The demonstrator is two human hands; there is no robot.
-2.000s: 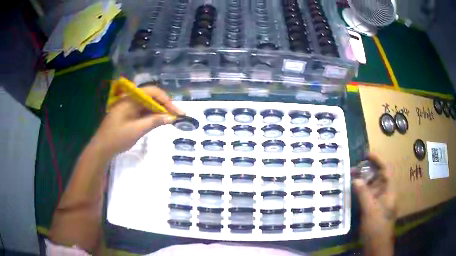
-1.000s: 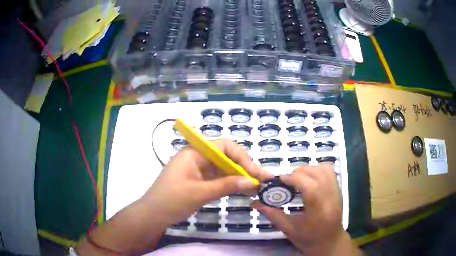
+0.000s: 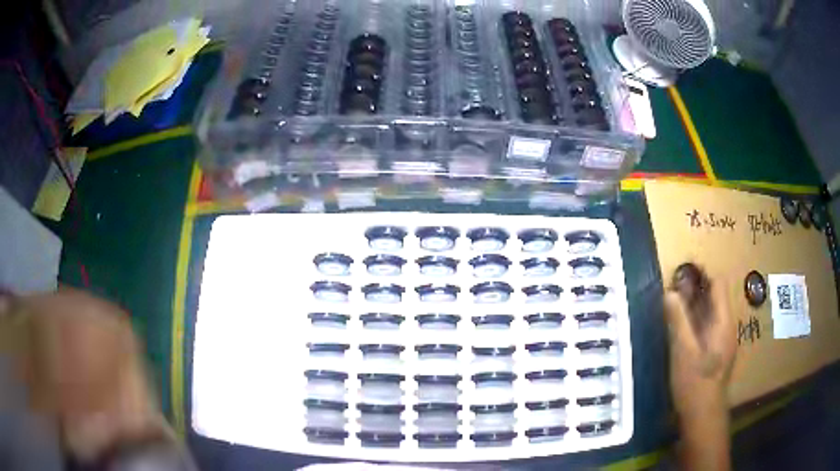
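Note:
A white tray [image 3: 249, 331] lies in front of me with rows of black-rimmed round parts [image 3: 437, 266] on edge in its pockets; its left side is bare. My right hand [image 3: 705, 340] is over the cardboard at the right, its fingers at a dark round lens unit [image 3: 687, 279]; whether it holds more than one is unclear. Another lens unit [image 3: 755, 288] lies beside the white QR label [image 3: 788, 306]. My left hand [image 3: 83, 377] is large, blurred and cut off at the lower left. Its fingers cannot be made out, and the yellow tool is not visible.
A clear plastic organizer [image 3: 405, 143] with dark and clear rings stands behind the tray. A small white fan [image 3: 668, 35] and a flat white device [image 3: 637, 109] are at the back right. Yellow paper slips [image 3: 147, 69] lie at the far left. More dark discs [image 3: 806, 213] line the cardboard [image 3: 691, 198].
My hands have parted from the disc they held together over the tray. The left went to the lower left, the right to the cardboard. The two discs near its upper writing no longer lie there.

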